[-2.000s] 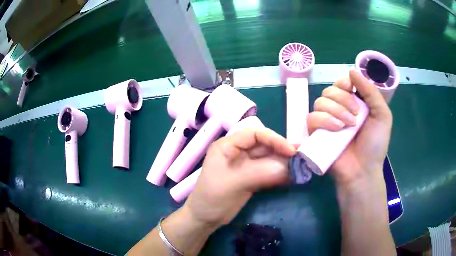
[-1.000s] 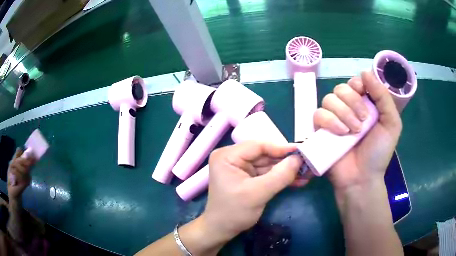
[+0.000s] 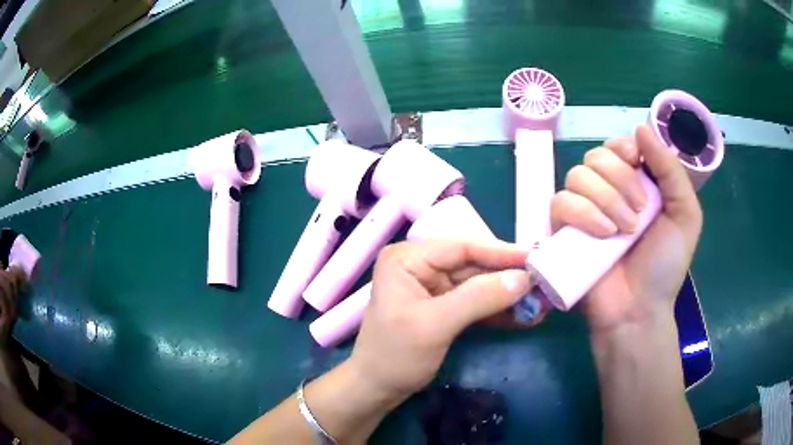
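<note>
My right hand (image 3: 630, 204) is closed around the pale pink handle of a handheld fan (image 3: 578, 265), its bottom end pointing down-left. A fan head with a dark centre (image 3: 685, 132) shows above this hand and seems to belong to that fan. My left hand (image 3: 443, 304), with a bracelet at the wrist, has thumb and index fingertips pinched at the handle's bottom end. A small blurred dark-bluish part (image 3: 529, 307) shows just below the thumb, partly hidden by the fingers. The inside of the handle end is not visible.
Several pink fans lie centre-left (image 3: 383, 226), one farther left (image 3: 223, 217), one upright in view behind my hands (image 3: 534, 174). A dark heap (image 3: 465, 415) and a phone (image 3: 693, 335) lie nearer. A grey post (image 3: 339, 69) rises from the rail. Another person's hand (image 3: 10, 287) holds a pink piece.
The dark part has gone from the handle end to below my left thumb. The far-left fan has left its place; another person's hand has come in and moved toward the left edge.
</note>
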